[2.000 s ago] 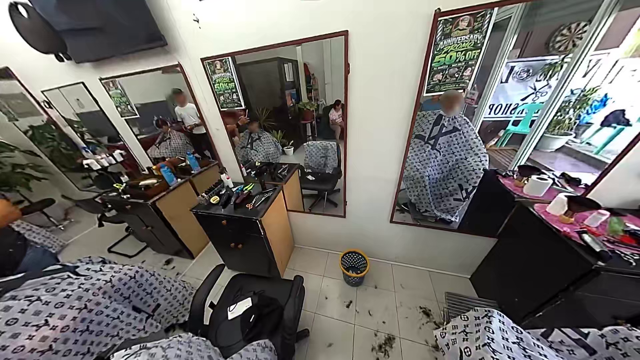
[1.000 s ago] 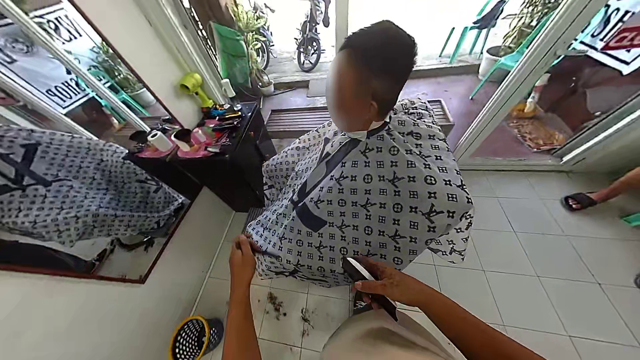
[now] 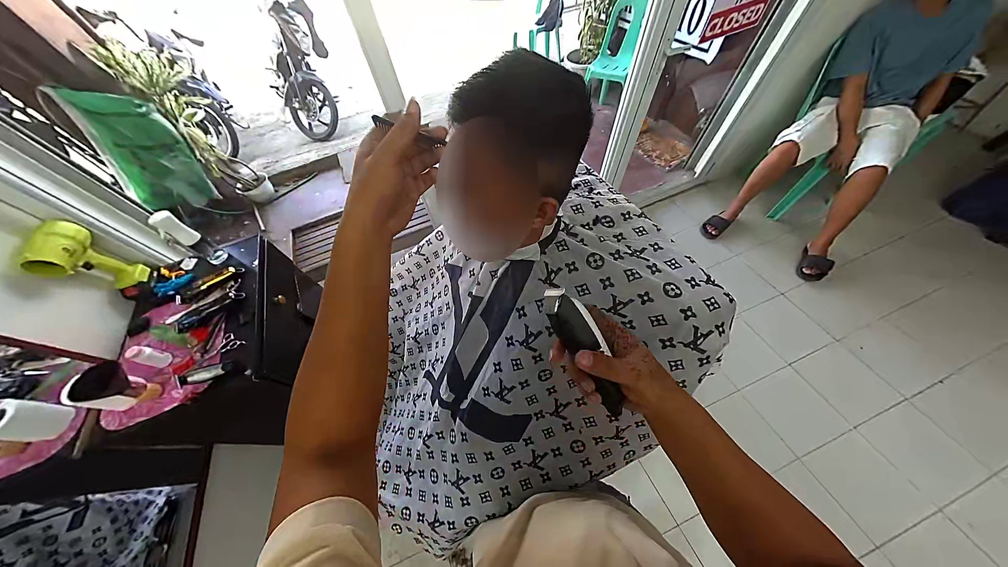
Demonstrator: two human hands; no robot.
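A seated person with short dark hair (image 3: 524, 98) wears a white barber cape (image 3: 630, 276) with a dark pattern. My left hand (image 3: 394, 169) is raised beside the front of the person's head, holding a black comb (image 3: 383, 122) partly hidden by the fingers. In my right hand (image 3: 618, 362) is a black hair clipper (image 3: 583, 335) with a light edge, its blade end pointing up and to the left. The clipper is in front of the cape, below the person's neck.
At left, a black cabinet (image 3: 272, 315) bears scissors, clippers and other tools, with a yellow-green hair dryer (image 3: 59, 248) behind them. Another person (image 3: 882, 102) sits on a green plastic chair (image 3: 803, 185) at right. A mirror (image 3: 87, 528) is at lower left.
The view has swung from the mirrors to the person in the cape. Since one second ago my left hand has risen from the cape's lower edge to beside the head.
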